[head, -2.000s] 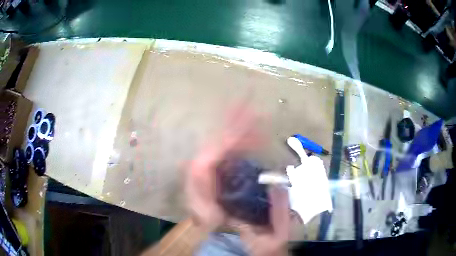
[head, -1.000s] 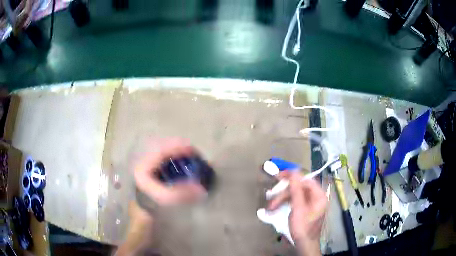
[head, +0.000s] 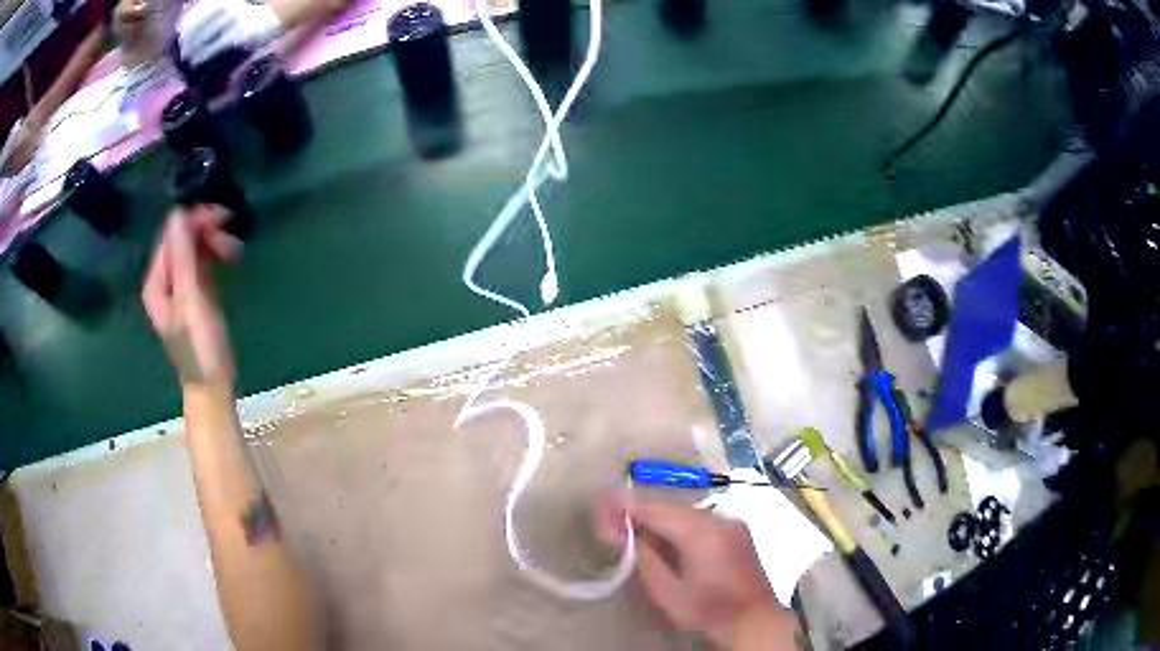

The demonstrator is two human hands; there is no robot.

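My left hand [head: 188, 299] is stretched over the green belt at the left. Its blurred fingertips are at the lower part of a black cylindrical device [head: 206, 178]; whether they grip it cannot be told. My right hand [head: 697, 566] is low over the bench, its fingers closed on a white cable [head: 524, 490]. The cable loops over the bench and up across the belt; the end at my fingers is hidden or blurred. A blue-handled screwdriver [head: 670, 476] lies just above my right hand, beside a white glove [head: 776, 528].
More black devices [head: 424, 76] stand on the belt [head: 369, 229]. Another person's arm [head: 57, 102] shows across it. On the bench at right are a hammer [head: 827, 521], blue-handled pliers [head: 878, 407], a black round roll [head: 918, 308], a blue flat piece [head: 980, 331] and small black discs [head: 977, 528].
My left hand has moved from the bench, where it held a black device, to the belt at upper left. My right hand still holds the white cable. The view has shifted and turned.
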